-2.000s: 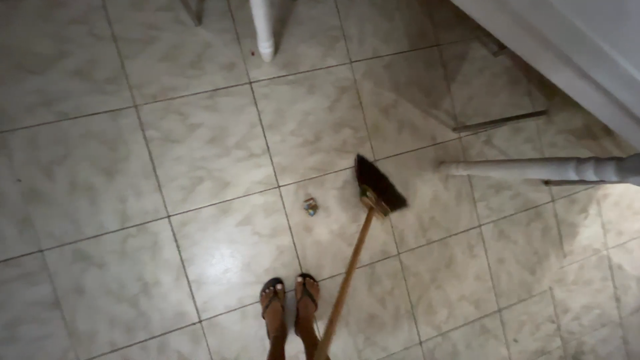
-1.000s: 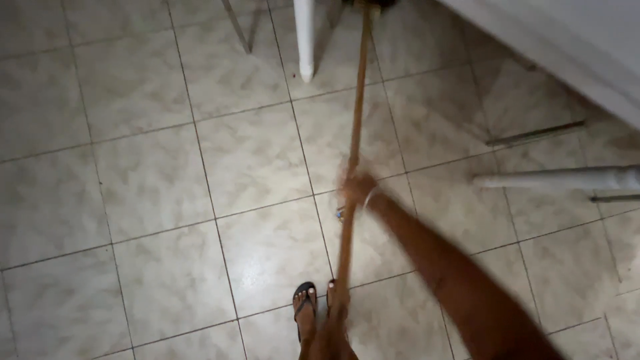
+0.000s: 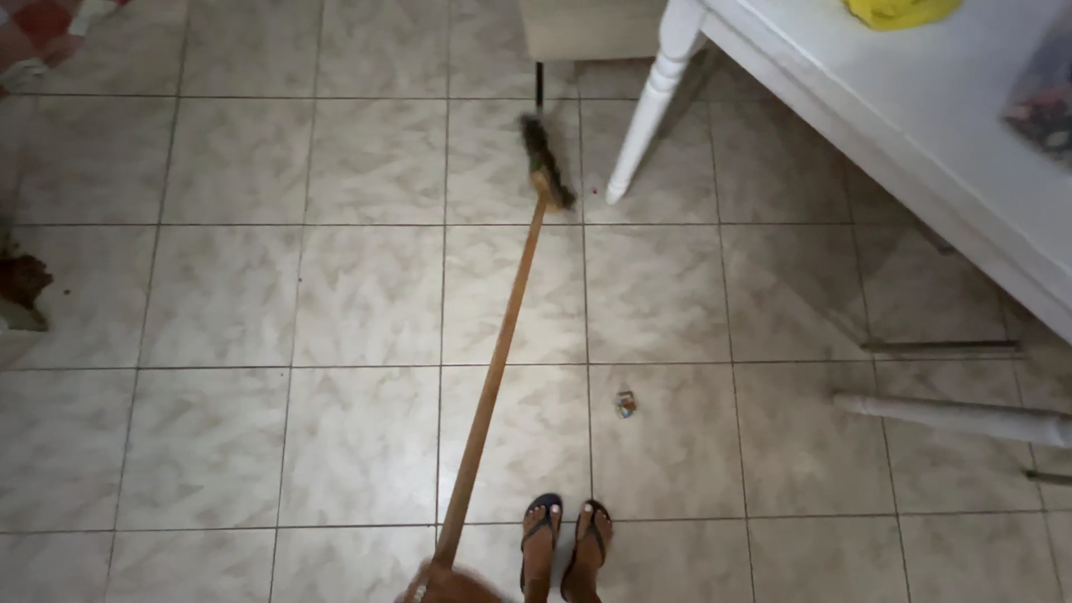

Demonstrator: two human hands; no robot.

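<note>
At the bottom edge, my right hand is closed around the long wooden handle of a broom; the hand is blurred and partly cut off by the frame. My left hand is out of view. The handle slants up and to the right to the dark-bristled broom head, which lies on the tiled floor just left of a white turned table leg. A small crumpled piece of litter lies on the floor above my feet in flip-flops, right of the handle.
A white table fills the upper right, with a yellow item on it. Another white leg and a metal bar are at the right. A pale furniture piece stands at the top. A brown object is at the left edge.
The broom head, at the top edge a second ago, now shows beside the table leg. My right hand has moved down to the bottom edge. The view has shifted to take in more floor at left.
</note>
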